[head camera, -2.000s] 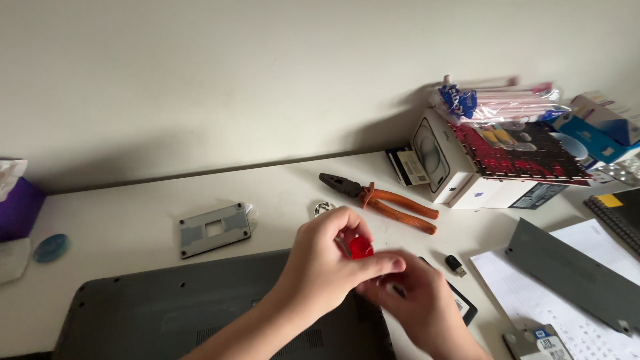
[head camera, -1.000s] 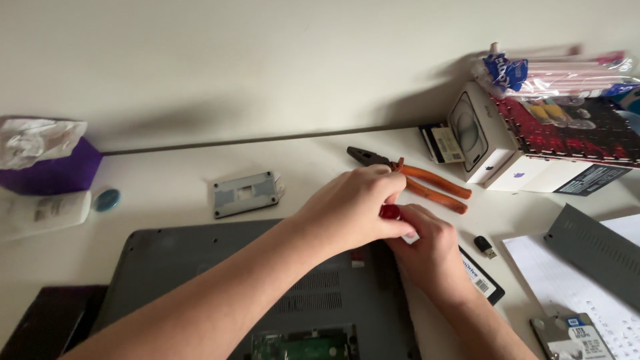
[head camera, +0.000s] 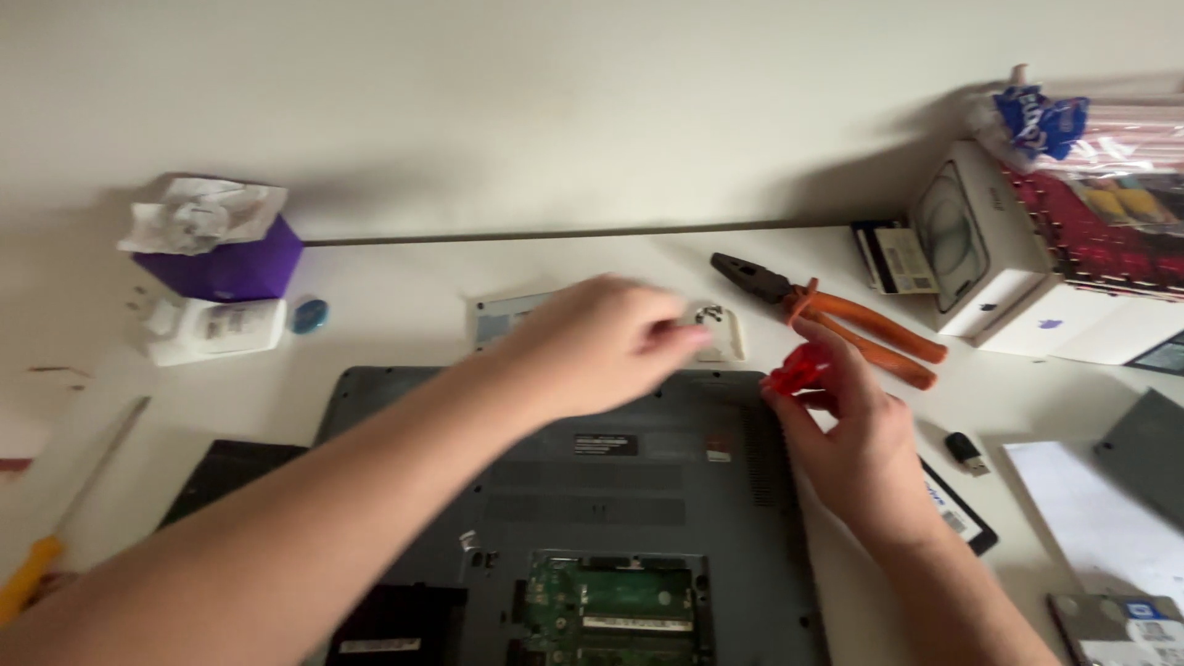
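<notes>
A dark grey laptop (head camera: 592, 499) lies bottom up, with an open bay showing a green circuit board (head camera: 638, 601). My right hand (head camera: 846, 425) holds a red translucent handle (head camera: 800, 370), probably a screwdriver's, at the laptop's far right corner; its shaft is not visible. My left hand (head camera: 620, 347), blurred, hovers over the laptop's far edge beside a small whitish tray (head camera: 726, 335) with tiny dark screws (head camera: 710, 314). Its thumb and fingers are close together; whether something small is between them cannot be seen. A grey metal bracket (head camera: 499, 314) is partly hidden behind my left hand.
Orange-handled pliers (head camera: 860, 324) lie beyond my right hand, near stacked boxes (head camera: 990, 259). At right are a USB dongle (head camera: 967, 451), a solid-state drive (head camera: 957, 509), papers (head camera: 1064, 499) and a hard drive (head camera: 1119, 634). A yellow-handled screwdriver (head camera: 37, 564), purple box (head camera: 240, 259) and white bottle (head camera: 231, 328) stand or lie left.
My hands were together around the red handle; now my left hand has moved left, away from it, while my right hand keeps the handle. The view has shifted left.
</notes>
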